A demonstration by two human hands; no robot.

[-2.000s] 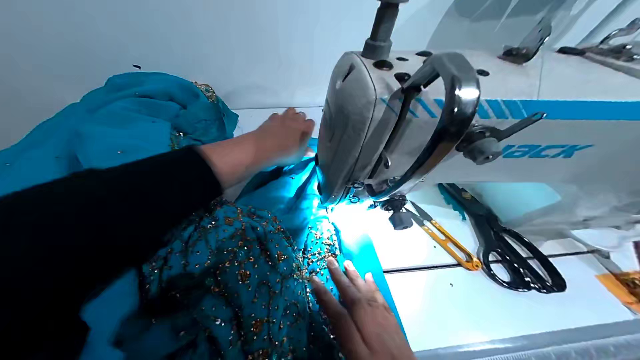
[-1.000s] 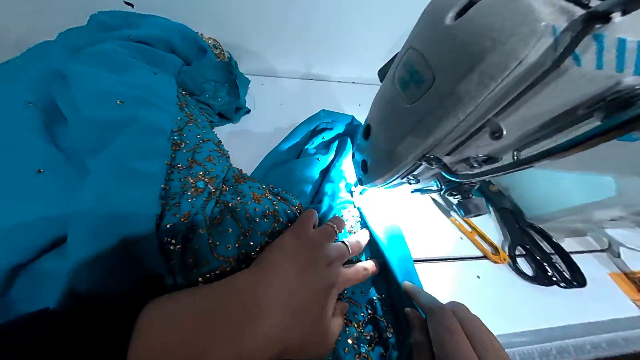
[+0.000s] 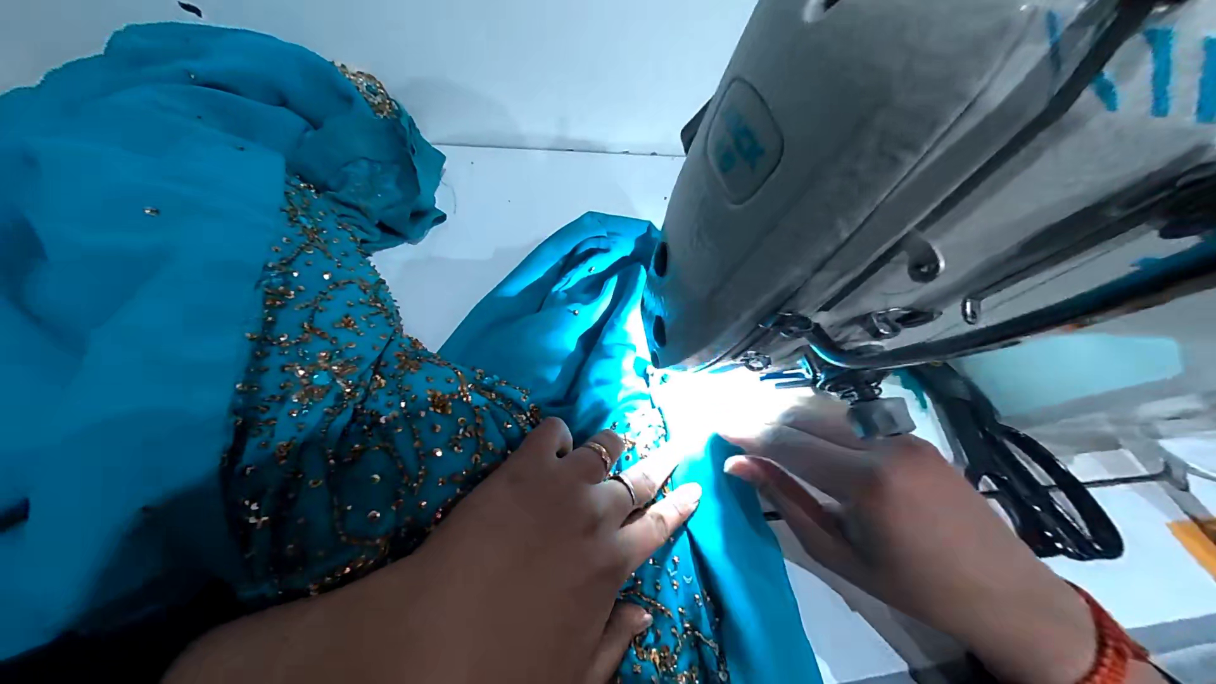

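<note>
Turquoise fabric with gold bead embroidery point(image 3: 332, 408) spreads over the left and centre, running under the head of a sewing machine point(image 3: 836, 171). My left hand point(image 3: 579, 522), wearing rings, lies on the beaded part with its fingers spread; nothing is pinched in it that I can see. Close to the brightly lit needle area, my right hand point(image 3: 883, 513) has its thumb and fingertips at the plain turquoise strip point(image 3: 750, 570). Glare hides the fingertips' contact, the needle and the presser foot.
Black-handled scissors point(image 3: 1054, 494) lie right of the needle area, partly behind my right hand. An orange item point(image 3: 1194, 544) shows at the right edge. The white table point(image 3: 532, 190) meets a pale wall behind. Bunched fabric point(image 3: 190, 104) rests at the upper left.
My left hand has come from behind the needle area onto the beaded cloth in front. My right hand has risen from the lower cloth to beside the needle area. The view has moved closer.
</note>
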